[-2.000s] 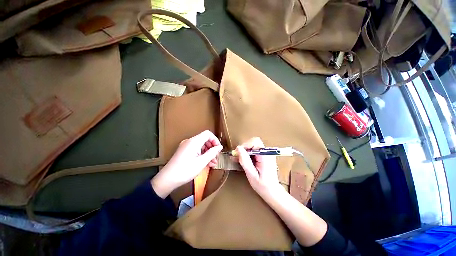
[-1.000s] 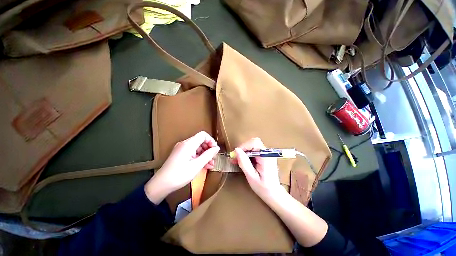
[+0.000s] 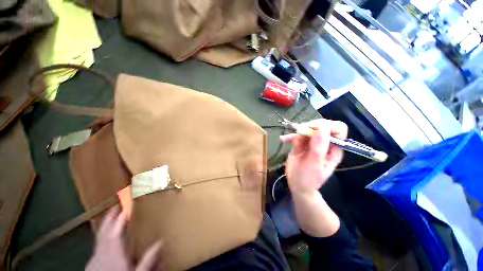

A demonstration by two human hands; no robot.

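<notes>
The tan bag (image 3: pixel 196 127) lies in front of me on the table and partly over my lap. A pale webbing tab (image 3: pixel 151 181) with a small metal end lies across its opening edge, beside an orange strip (image 3: pixel 125 201). My left hand (image 3: pixel 114 246) is blurred at the bag's lower left; its fingers are apart and no held thing shows. My right hand (image 3: pixel 318 151) holds the pen-shaped tool (image 3: pixel 352 147) in the air right of the bag, its thin metal tip pointing up and left.
A red can (image 3: pixel 279 93), a white power strip (image 3: pixel 263 68) and a black cable are beyond the bag. More tan bags (image 3: pixel 185 26) lie at the back and left, near yellow sheets (image 3: pixel 69 45). A blue bin (image 3: pixel 423 185) stands at right.
The view has turned right. My right hand has lifted the pen away from the webbing tab to the right. My left hand has left the tab and moved down the bag.
</notes>
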